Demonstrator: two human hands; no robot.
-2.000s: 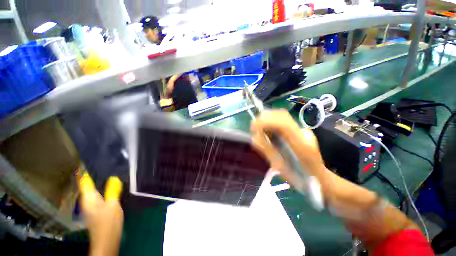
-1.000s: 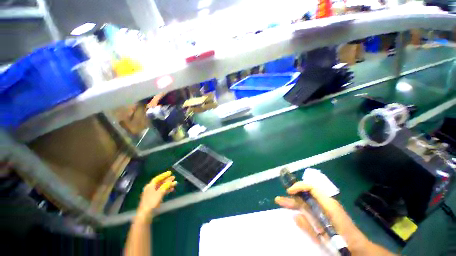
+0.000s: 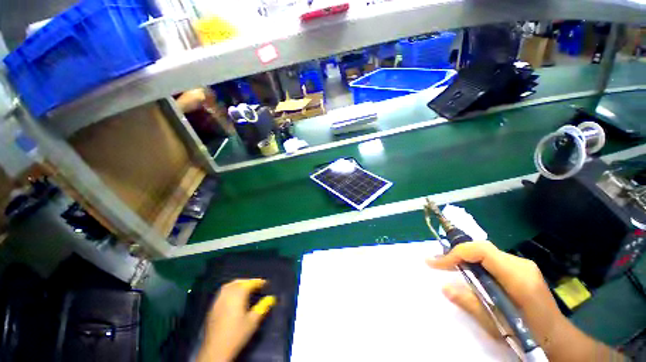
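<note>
The white panel stack (image 3: 382, 304) lies in front of me, its top sheet white and bare. My right hand (image 3: 496, 283) grips the black-handled soldering iron (image 3: 489, 290), its metal tip pointing up and away above the stack's far right edge. My left hand (image 3: 237, 318), with yellow finger cots, is over the dark flat pieces (image 3: 276, 269) left of the stack. Its fingers are apart, and nothing lifted shows in it. A solar panel (image 3: 352, 184) lies dark side up on the green bench beyond the near rail.
The black soldering station (image 3: 591, 212) with a solder reel stands at right, a yellow sponge (image 3: 572, 291) below it. White tissue (image 3: 464, 223) lies behind the stack. A pale rail (image 3: 304, 228) crosses the bench. A blue bin (image 3: 85, 53) sits on the overhead shelf at left.
The solar panel held earlier now lies beyond the rail. My left hand has come back from near it to the dark pieces. My right hand still holds the iron; the view has shifted.
</note>
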